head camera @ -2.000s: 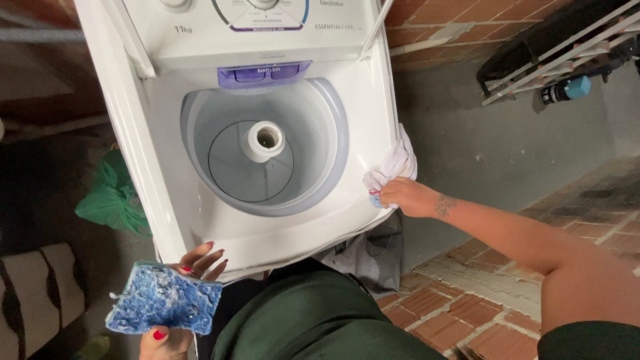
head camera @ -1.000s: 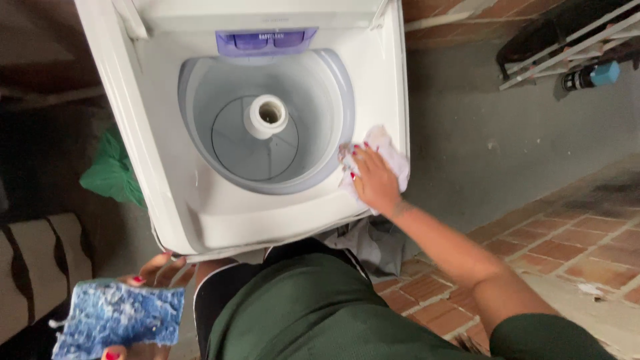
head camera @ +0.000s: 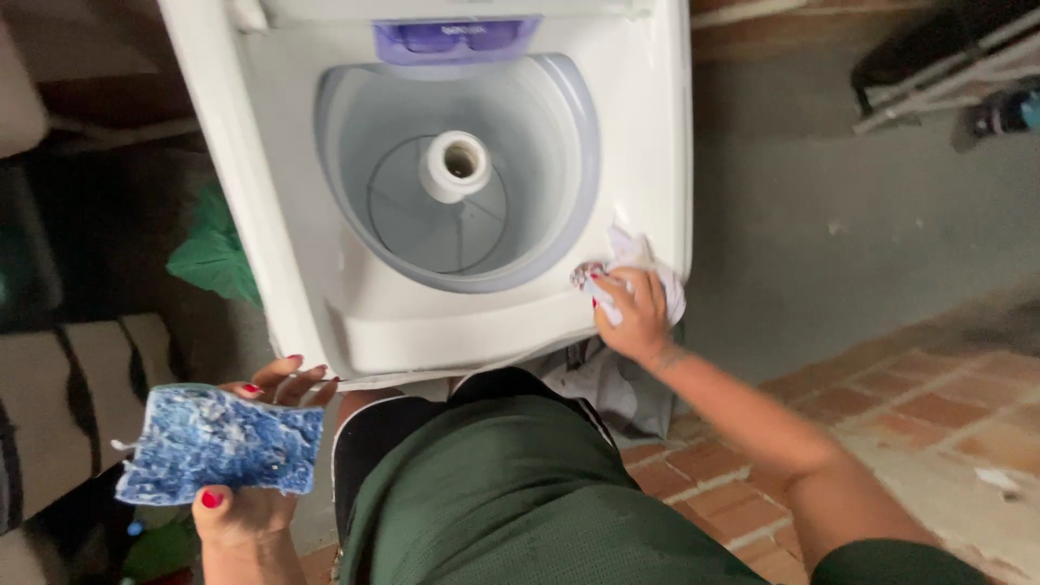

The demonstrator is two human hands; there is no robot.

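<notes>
My left hand (head camera: 252, 487) holds a flat blue piece covered in whitish lint (head camera: 223, 445), possibly a lint filter, at the lower left, thumb on its face and fingers behind it. At the front right corner of a white top-loading washing machine (head camera: 390, 345), my right hand (head camera: 638, 313) presses a white cloth with a printed patch (head camera: 650, 260) onto the rim. Between and above the hands is the open grey drum (head camera: 406, 236), with a white central agitator post (head camera: 457, 166) inside. A purple dispenser piece (head camera: 455, 39) sits behind the drum.
A green plastic bag (head camera: 215, 252) lies left of the machine. Striped fabric (head camera: 73, 390) is at the far left. Grey-white cloth (head camera: 621, 390) hangs below the machine's front right. A metal rack (head camera: 946, 77) stands at upper right, and a brick wall (head camera: 731, 512) is at lower right.
The cloth has moved from the outer right edge onto the rim's front right corner, and my right hand has moved with it. My left hand still holds the blue piece. The view has shifted.
</notes>
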